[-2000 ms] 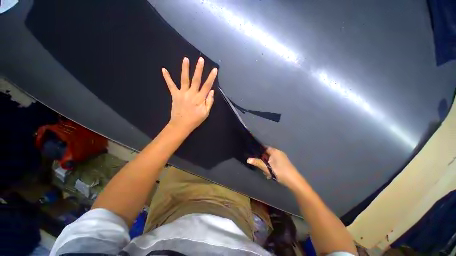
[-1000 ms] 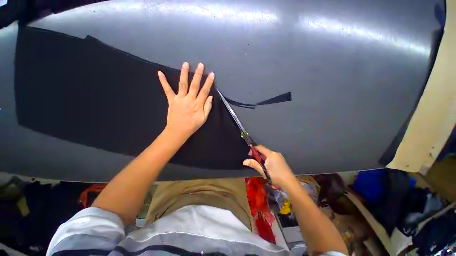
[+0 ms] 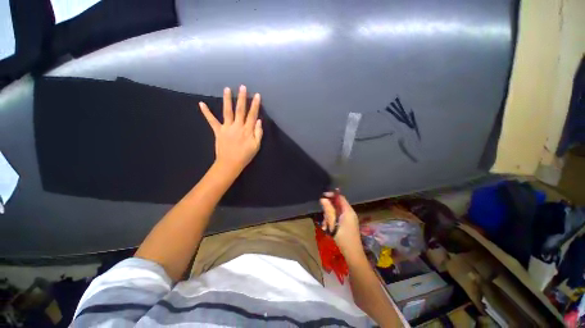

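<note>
A black cut panel (image 3: 135,141) lies flat on the grey shiny table (image 3: 288,70). My left hand (image 3: 236,134) lies on the panel near its far edge, fingers spread, holding nothing. My right hand (image 3: 339,214) holds the fabric shears (image 3: 349,138) by their handles at the panel's right tip. The shears' blades point away from me over the bare table and look blurred. Narrow black offcuts (image 3: 404,115) lie on the table to the right of the blades.
Black cloth pieces (image 3: 118,29) with white slips lie at the far left. A white sheet (image 3: 6,179) shows at the left edge. Bags, boxes (image 3: 417,291) and dark cloth sit below the table at the right. A cream wall or panel (image 3: 529,90) stands right.
The shears have moved off the panel's edge and their blades have swung right. The offcuts now lie farther right, in several pieces. The view has shifted, and my left hand stays flat on the panel.
</note>
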